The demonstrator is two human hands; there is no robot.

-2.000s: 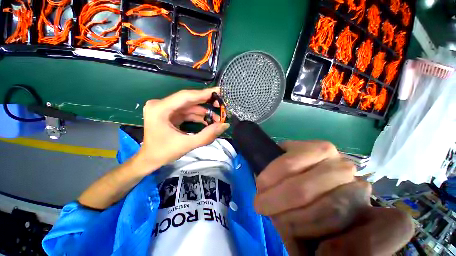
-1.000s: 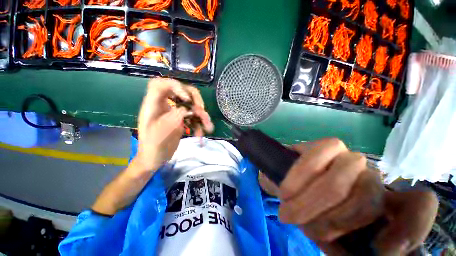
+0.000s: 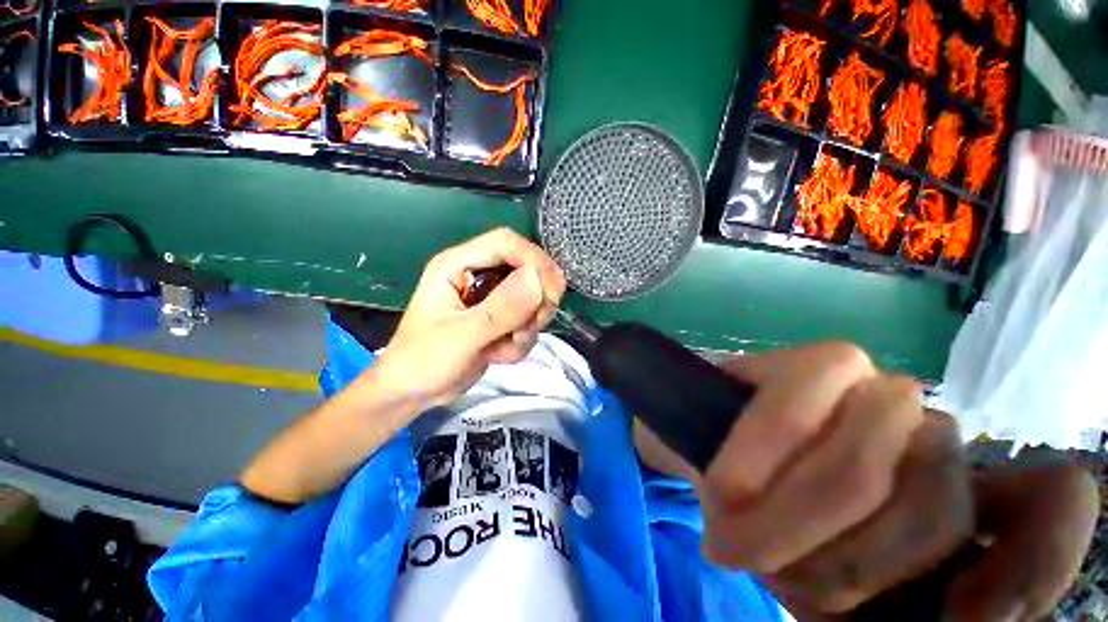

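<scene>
My left hand point(image 3: 480, 310) is closed around a small dark part with a bit of orange wire point(image 3: 484, 282), mostly hidden by the fingers. My right hand point(image 3: 838, 474) grips a black electric screwdriver point(image 3: 668, 386). Its thin tip points up and left and ends beside the left fingertips; contact is not clear. The round grey disc with many small holes point(image 3: 621, 210) lies flat on the green bench just beyond the left fingertips. Any screw is too small to tell.
A black tray with orange wires point(image 3: 304, 143) lies at the upper left. Another black tray with denser orange bundles point(image 3: 851, 252) lies at the upper right. White plastic bags point(image 3: 1033, 328) hang at the right. A black loop with a metal clip point(image 3: 182, 306) is at the bench edge.
The left hand has moved right from its blurred position, back to the driver tip, and its fingers are now more closed around the part than two seconds ago. The right hand still holds the driver.
</scene>
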